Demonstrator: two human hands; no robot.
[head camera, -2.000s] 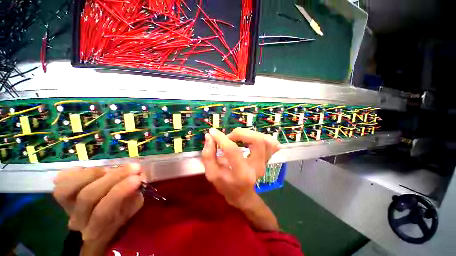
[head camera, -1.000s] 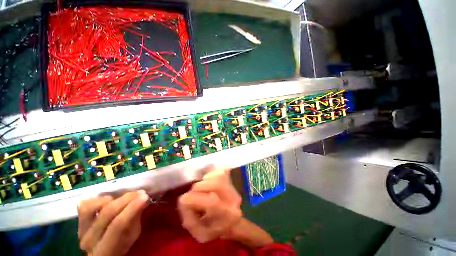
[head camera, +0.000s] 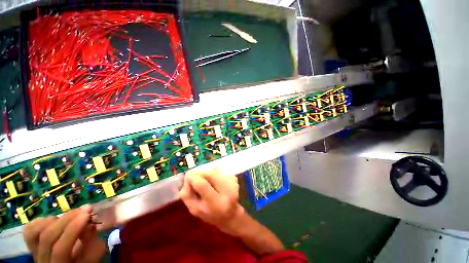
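Observation:
The PCB panels (head camera: 149, 151) lie in two rows with yellow blocks and thin yellow wires on them. My left hand (head camera: 64, 233) is at the near rail at the lower left, shut on a small bunch of dark lead wires (head camera: 94, 220); their ends stick out by the fingertips. My right hand (head camera: 213, 198) rests at the near rail below the middle boards, its fingers curled together. Whether a wire is between its fingertips is hidden. A short red piece (head camera: 174, 168) shows on the board just left of the right hand.
The near rail (head camera: 262, 155) and far rail (head camera: 226, 97) run right into a dark machine. Behind are the red wire tray (head camera: 196, 77), tweezers (head camera: 223, 56) and a pale pointed tool (head camera: 240, 33). A blue bin (head camera: 271, 198) holds pale wires. A black handwheel (head camera: 419, 181) is right.
The view has shifted, moving the tray and boards left and tilting them. My right hand has gone from over the boards to the near rail. My left hand has moved left, still holding wires.

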